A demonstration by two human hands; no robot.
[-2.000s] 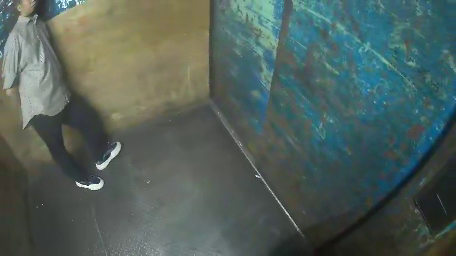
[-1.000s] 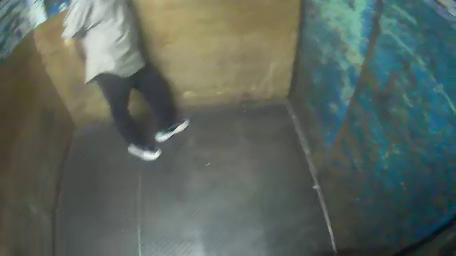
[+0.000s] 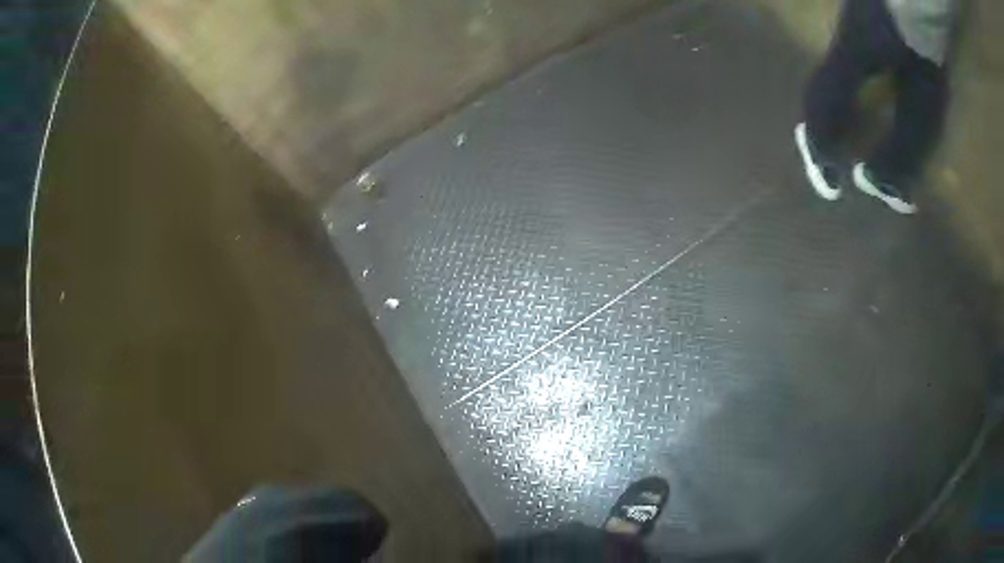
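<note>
Neither of my hands can be made out. The dark grey checker-plate floor (image 3: 617,286) of the lift car lies in front of me, with a bright reflection and one straight pale seam. Tan-brown wall lining (image 3: 220,330) stands along the left, and a paler tan panel (image 3: 363,77) stands at the top. A rounded dark blue-grey shape (image 3: 292,528) is cut off by the bottom edge at the left; it looks like my clothing, but I cannot tell which part. My dark sandal or shoe (image 3: 639,504) shows at the bottom.
Another person (image 3: 881,77) stands at the upper right, cut off above the waist, in dark trousers and dark shoes with white edges. Small pale bits of debris (image 3: 392,302) lie on the floor near the left wall.
My view has swung left and down. The other person has shifted from the left to the upper right of the picture. The blue wall has left view; my foot and the blue-grey shape have appeared.
</note>
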